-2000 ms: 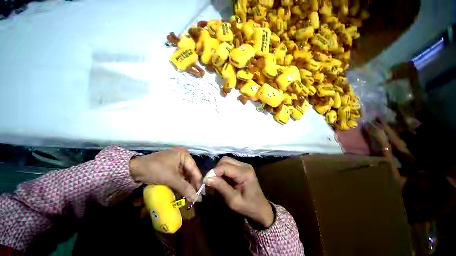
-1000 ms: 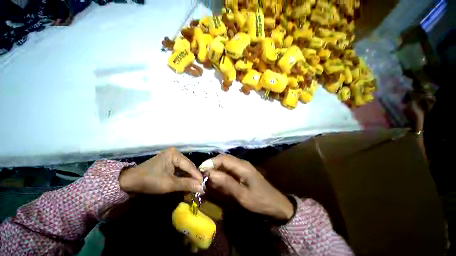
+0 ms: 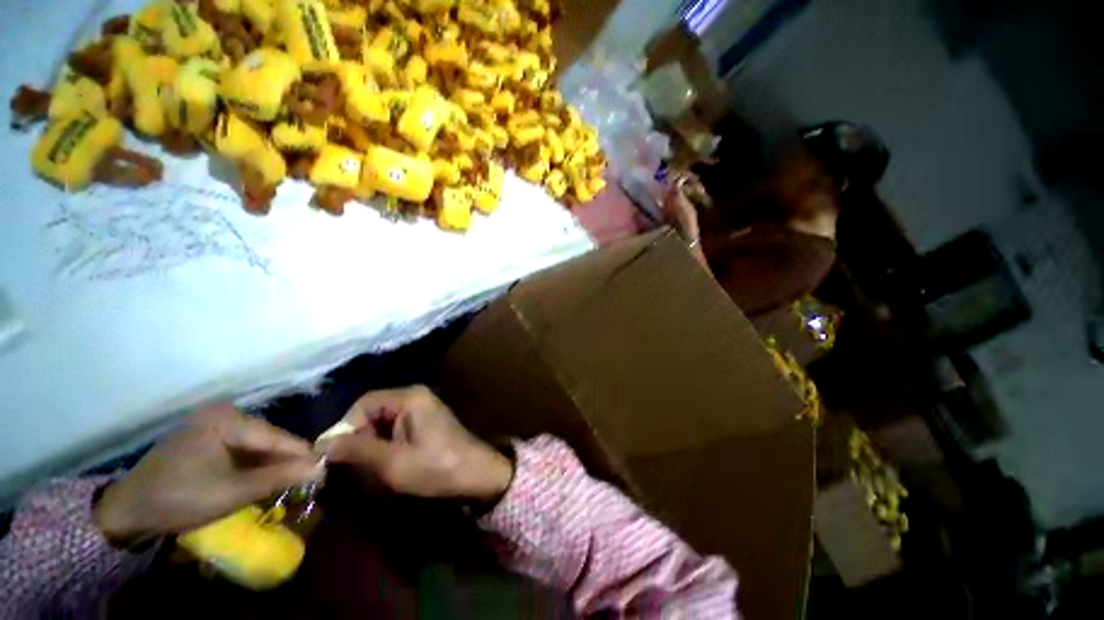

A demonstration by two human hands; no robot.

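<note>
My left hand [image 3: 212,475] and my right hand [image 3: 406,446] meet at the fingertips below the table edge. A yellow plush keychain toy [image 3: 252,551] hangs under my left hand, blurred. A silvery metal clasp [image 3: 297,494] shows between the toy and the fingers, pinched by my left fingertips. A small whitish piece [image 3: 334,434] is at my right fingertips; whether it is a tag or a finger cover I cannot tell. The strand at the clasp is too blurred to follow.
A large pile of yellow plush toys [image 3: 400,173] lies on the white table [image 3: 363,273]. Thin loose loop fasteners [image 3: 151,230] lie beside it. A brown carton [image 3: 678,400] stands right of my hands. Another person [image 3: 775,230] is beyond it, with more yellow toys [image 3: 878,484] at right.
The view has swung to the right, showing the other person and more cartons. My hands and the hanging toy now appear further left. The fingertips remain together at the clasp.
</note>
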